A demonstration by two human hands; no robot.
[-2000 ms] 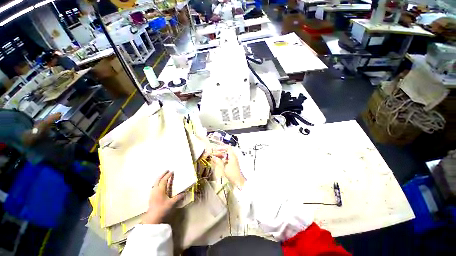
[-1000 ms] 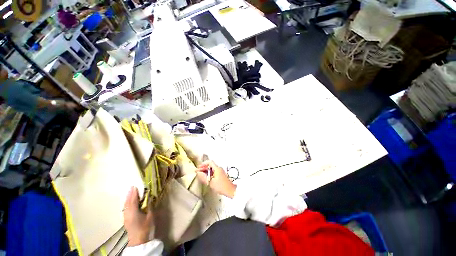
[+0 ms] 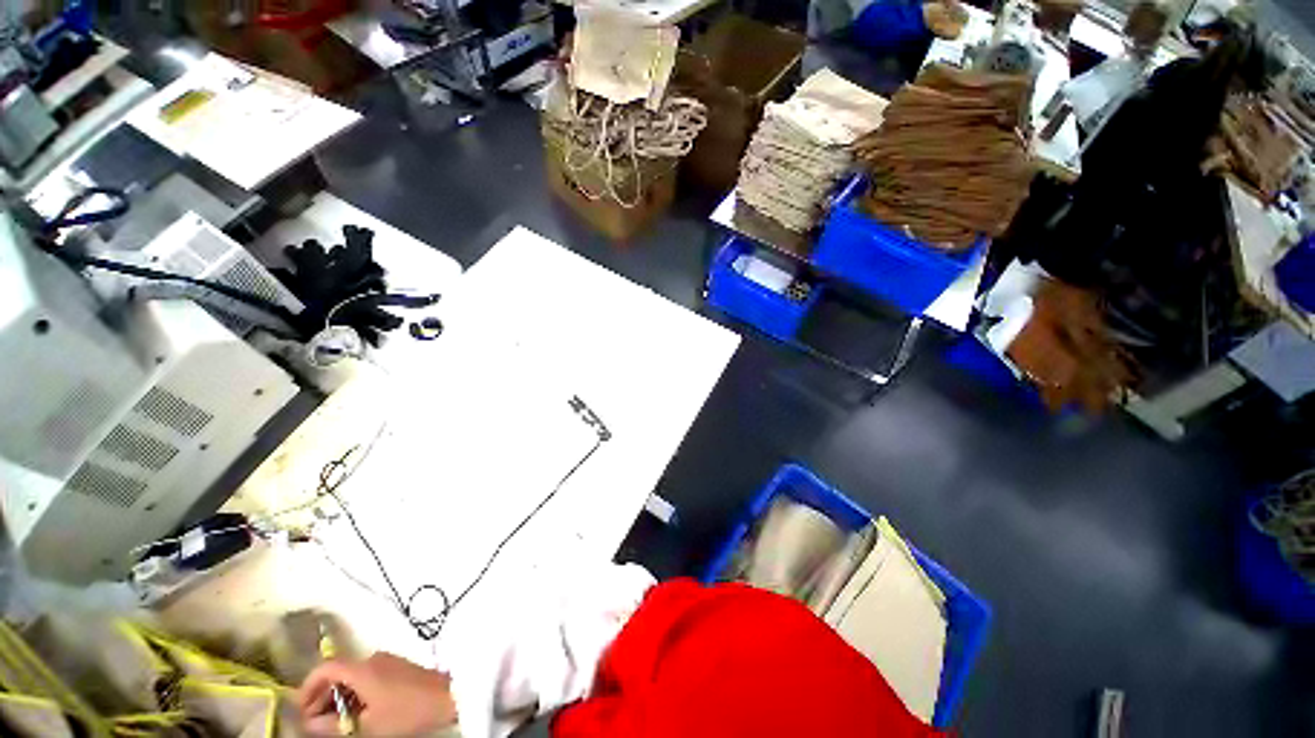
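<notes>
My right hand (image 3: 378, 695) is at the lower left, closed around a slim pale yellow and white pen-like stick (image 3: 335, 678) that points up. Beige fabric panels with yellow edging (image 3: 188, 678) lie left of the hand, cut off by the lower left corner and partly blurred. My left hand is out of the picture. Small dark thread snips (image 3: 590, 420) lie on the white table (image 3: 577, 310), with a thin black cord (image 3: 521, 528) running from them into a loop near my sleeve.
White sewing machine (image 3: 130, 418) at left, black gloves or cloth (image 3: 339, 281) beside it. Dark object (image 3: 211, 542) near the table's left edge. Blue crate (image 3: 969, 634) with folded beige pieces at my right. Fabric stacks (image 3: 945, 152) and a carton with cords (image 3: 613, 180) stand beyond. A dark-clothed person at upper right.
The view has swung right and the machine and table have shifted left. My left hand has left the picture. My right hand still holds the stick. The blue crate now shows more fully.
</notes>
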